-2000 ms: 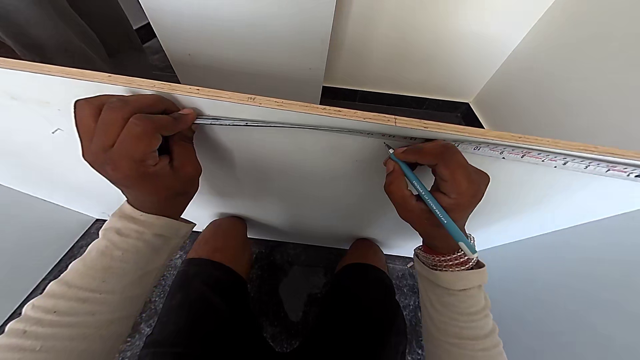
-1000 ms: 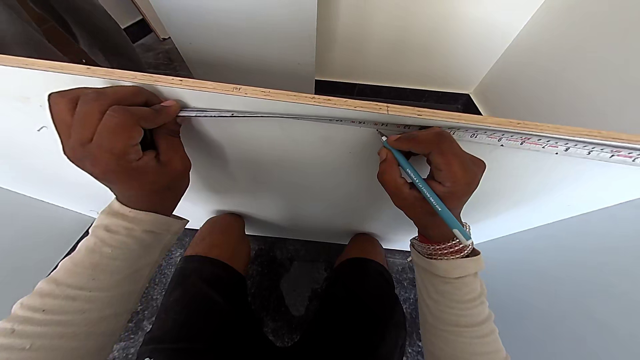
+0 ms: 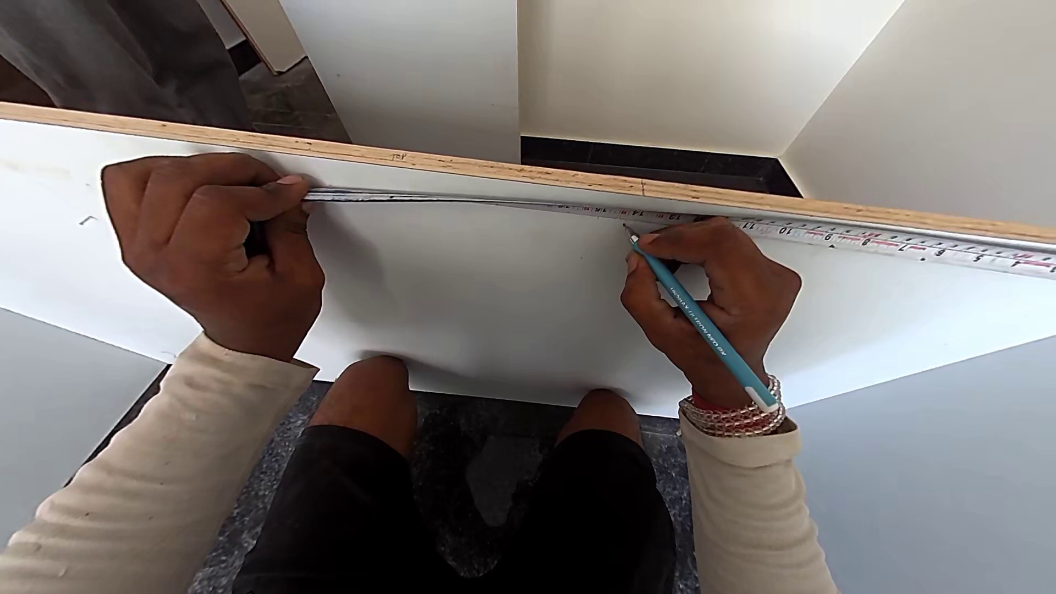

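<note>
A metal tape measure blade (image 3: 866, 240) runs along the upper part of a white laminated plywood board (image 3: 462, 280), just below its bare edge. My left hand (image 3: 223, 247) pinches the blade between thumb and finger at the left, where it looks twisted edge-on. In my right hand (image 3: 718, 297) is a teal mechanical pencil (image 3: 701, 322), its tip at the board's face just under the blade. The fingertips of that hand lie against the blade. A short pencil line crosses the plywood edge above the right hand.
My knees are close to the lower part of the board. White panels (image 3: 421, 66) stand behind it, and grey cloth (image 3: 124, 58) hangs at the upper left. Dark speckled floor (image 3: 289, 445) shows below, with pale panels (image 3: 924, 487) at both lower sides.
</note>
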